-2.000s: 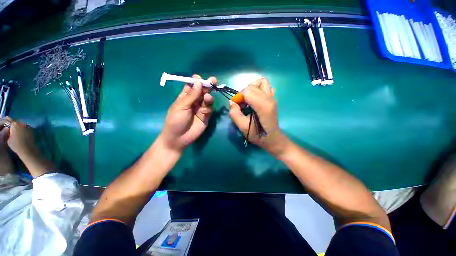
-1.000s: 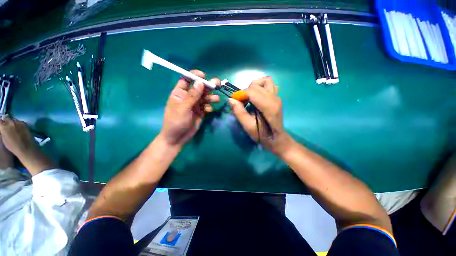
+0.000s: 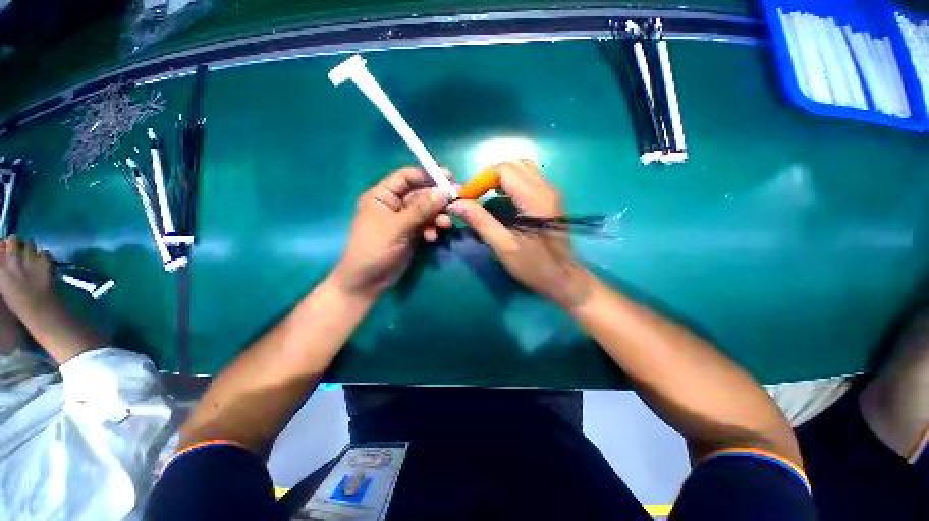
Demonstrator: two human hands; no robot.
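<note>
My left hand (image 3: 385,229) grips the lower end of a white strip (image 3: 399,120), which points up and left with a wider white block at its far end. My right hand (image 3: 525,224), with an orange finger cot (image 3: 480,184) on one finger, meets my left hand at the strip's lower end. Thin black wires (image 3: 570,224) run from under my right hand's fingers and fan out to the right, their tips blurred. The fingertips hide the point where wires and strip meet.
Part-assembled harnesses lie at left (image 3: 158,198) and upper right (image 3: 657,97). A grey-pink lead pile (image 3: 110,127) is upper left. A blue tray (image 3: 805,100) holds white strips. A neighbour's hand (image 3: 25,277) is at far left, beside another harness (image 3: 87,280).
The white strip has swung from nearly level to steeply up-left. The black wires now fan right instead of hanging below my right hand. My hands are closer together. The neighbour's harness has come into view.
</note>
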